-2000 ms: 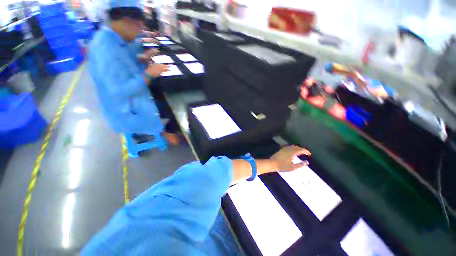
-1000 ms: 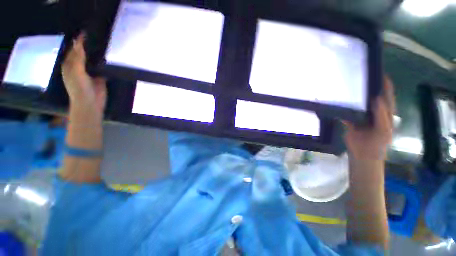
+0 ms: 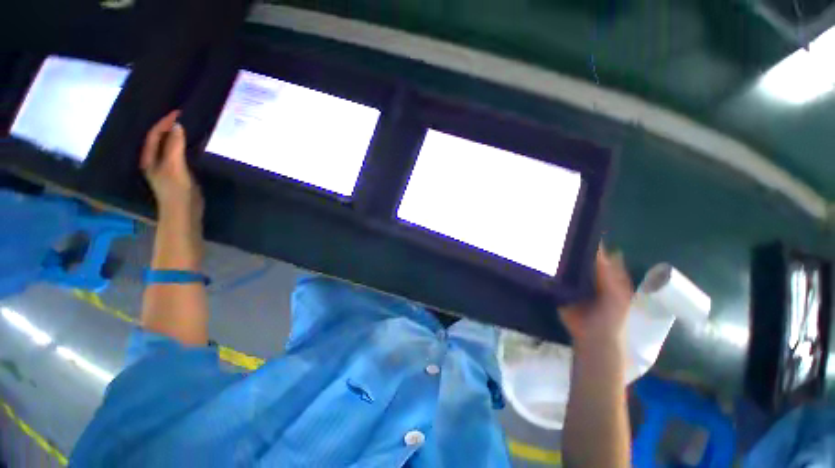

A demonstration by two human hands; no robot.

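Note:
A black tray with two lit tablets lies across the middle, tilted down to the right. The left tablet screen is white with faint marks at its top left. The right tablet screen is plain white. My left hand, blue band on the wrist, is at the tray's left end, fingers up. My right hand grips the tray's lower right corner, its fingers partly hidden. Whether the tray rests on the bench cannot be told.
Another lit tablet lies in black foam at the far left. A white paper roll with a hanging strip is right of my right hand. A white round bin or stool is below the tray. A black tray stands far right; a pale rail runs behind.
From one hand over the tablets, both hands came to the tray's ends. Since one second ago the tray looks smaller and more tilted, and the two screens below it no longer show.

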